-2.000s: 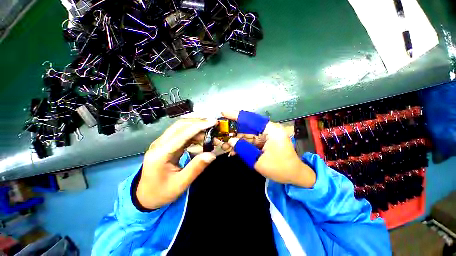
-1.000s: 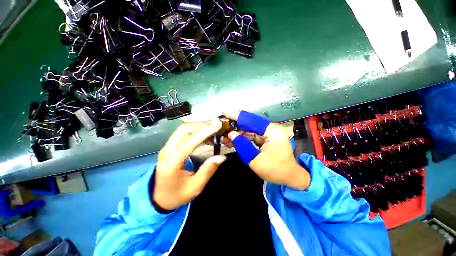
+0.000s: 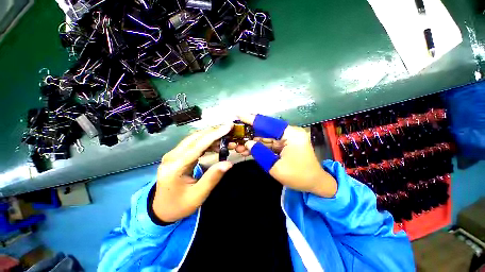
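My left hand (image 3: pixel 183 178) and my right hand (image 3: pixel 299 159) meet in front of my chest, near the bench edge. Between their fingertips is a small black part (image 3: pixel 224 151) with an orange-gold item (image 3: pixel 239 130) beside it; whether they are joined I cannot tell. My left thumb and fingers are around the black part. My right fingertips touch the orange-gold side. Two fingers of my right hand wear blue wraps (image 3: pixel 270 126). The fingers hide much of the part. A large loose heap of black binder clips (image 3: pixel 127 64) with silver handles lies on the green bench (image 3: pixel 303 69) at the left.
A white paper sheet (image 3: pixel 396 26) with two dark pieces lies at the bench's right. An orange-red tray (image 3: pixel 425 226) with rows of black clips is below the bench edge at the right. A blue bag-like thing (image 3: pixel 468 125) is beside it. Boxes stand on the floor at both sides.
My left hand has moved slightly left and back. The orange-gold item shows more clearly than one second ago. The black part stays between the fingers.
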